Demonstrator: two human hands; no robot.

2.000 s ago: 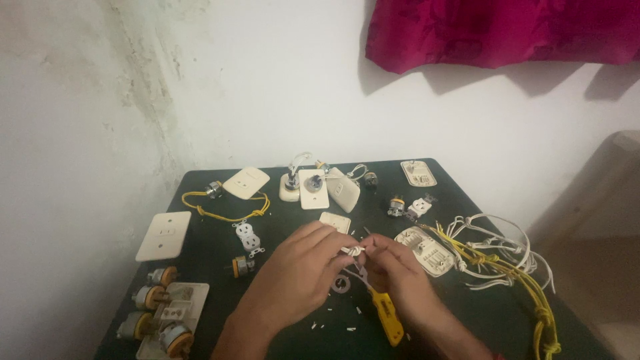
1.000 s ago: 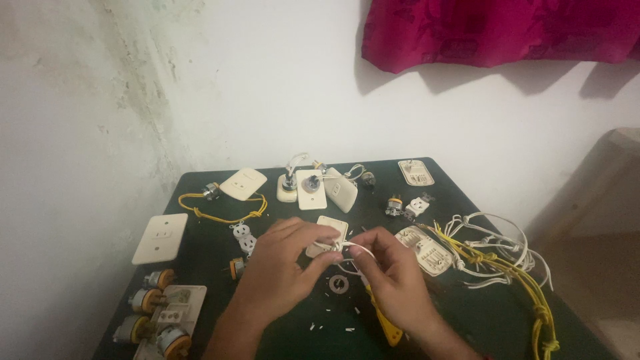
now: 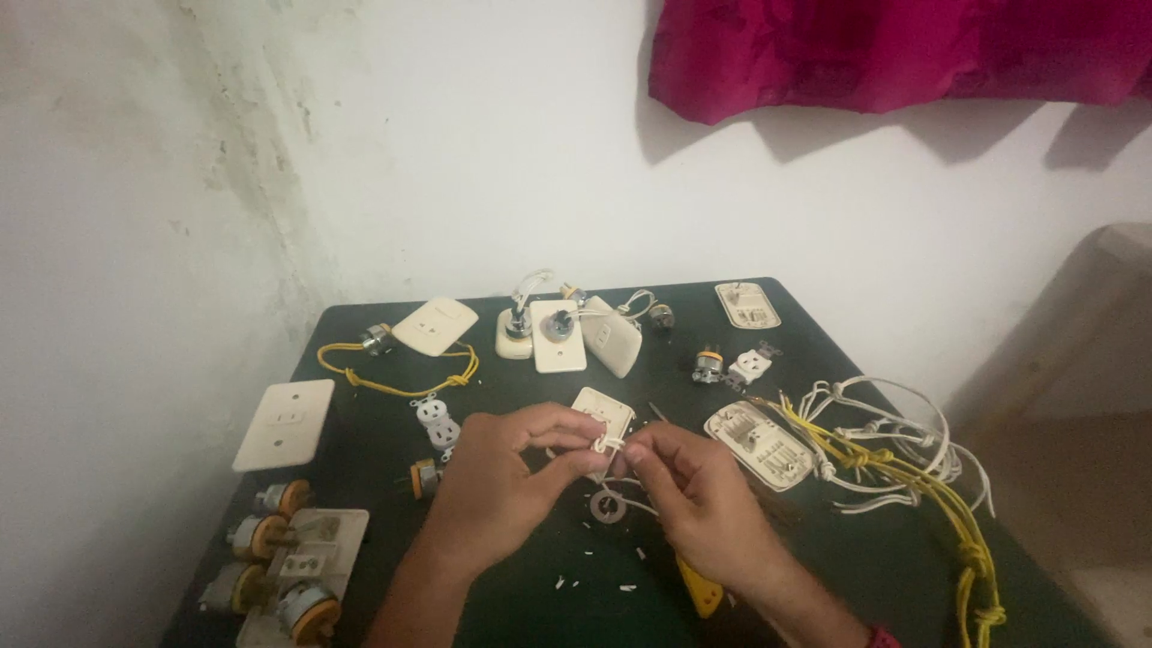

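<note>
Between my two hands, over the middle of the dark green table, is a white electrical wire (image 3: 608,443) with a loop or knot in it. My left hand (image 3: 504,477) pinches the wire from the left between thumb and fingers. From the right, my right hand (image 3: 693,490) pinches it with thumb and forefinger. A length of the wire runs below the hands by a small round disc (image 3: 607,506). Behind the fingertips lies a cream outlet plate (image 3: 601,407). A yellow-handled tool (image 3: 698,585) lies partly hidden under my right hand.
Knotted yellow wires (image 3: 970,558) and white wires (image 3: 936,432) lie right, beside an opened cream outlet cover (image 3: 760,445). Several plugs (image 3: 308,614) stand front left near a wall plate (image 3: 284,423). A duplex receptacle (image 3: 437,423) is left of my hands. Wired plates (image 3: 558,351) stand at the back.
The white wire was stretched in a longer piece between my fingers a second ago; now a small loop shows there and my fingertips are lower. Both hands have stayed on it.
</note>
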